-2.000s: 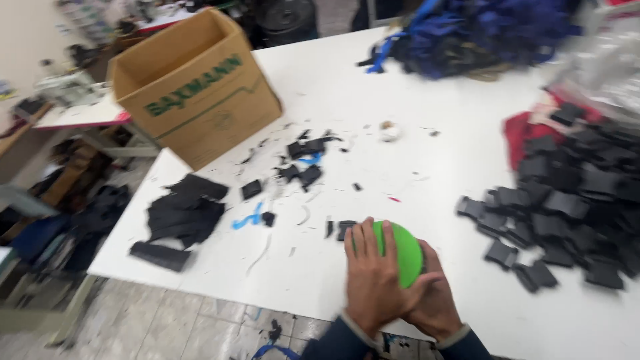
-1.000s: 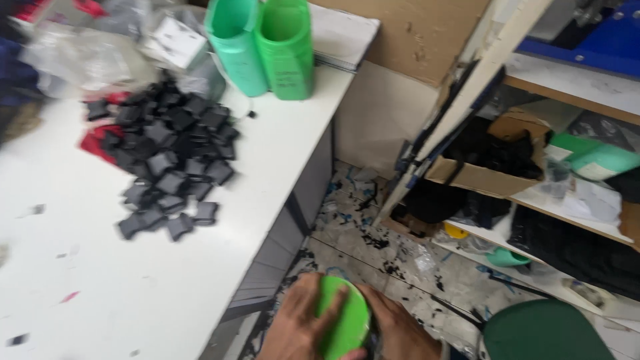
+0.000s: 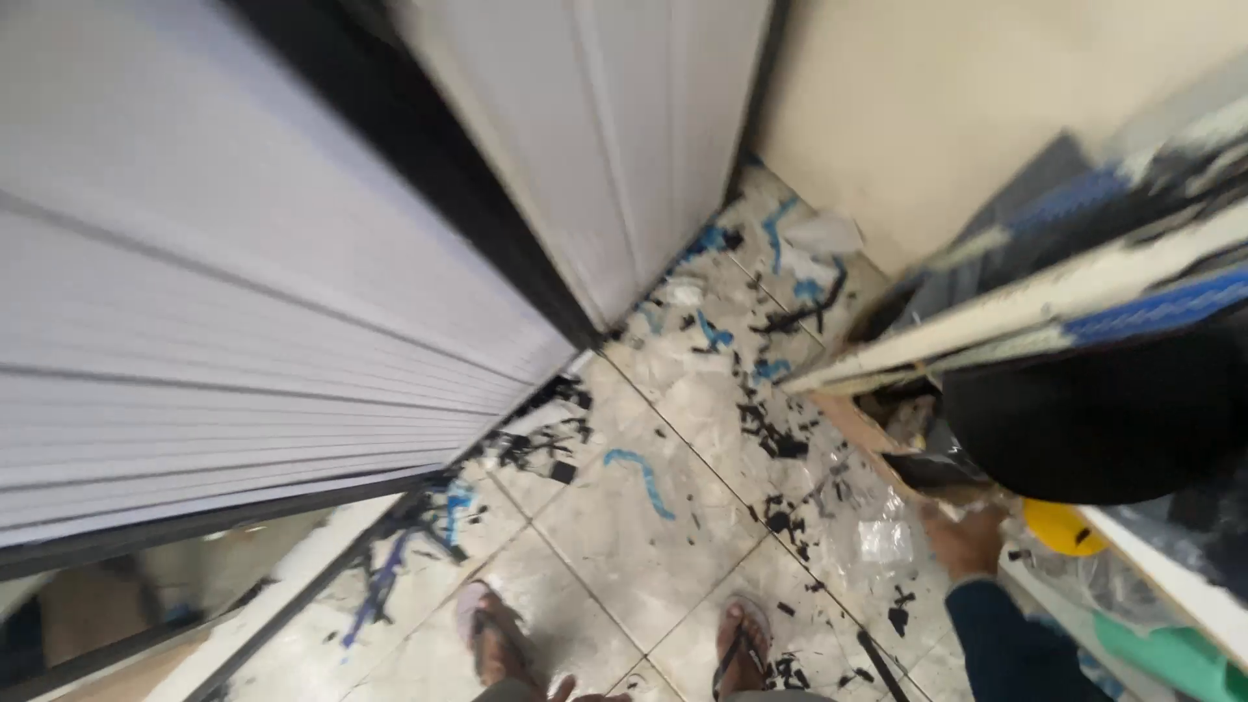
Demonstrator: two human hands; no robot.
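Note:
My right hand (image 3: 963, 538), with a dark sleeve, reaches to the edge of a cardboard box (image 3: 863, 429) on the shelf unit at right; its fingertips are hidden, so its hold cannot be told. Beside it lies a yellow round thing (image 3: 1065, 527). A large black rounded thing (image 3: 1092, 419) covers part of the shelf above the hand. Only the fingers of my left hand (image 3: 575, 693) show at the bottom edge, near my sandalled feet; nothing is visible in them.
White panels with black edges (image 3: 263, 283) stand at left. The tiled floor (image 3: 604, 546) is strewn with black scraps, blue strips (image 3: 639, 480) and clear plastic (image 3: 882, 536). Pale shelf posts (image 3: 975, 312) slant across the right, above a green thing (image 3: 1170, 643) low down.
The view has swung from the white table down to the floor and shelves. My hands, together on a green disc before, are now apart, and the disc is out of sight.

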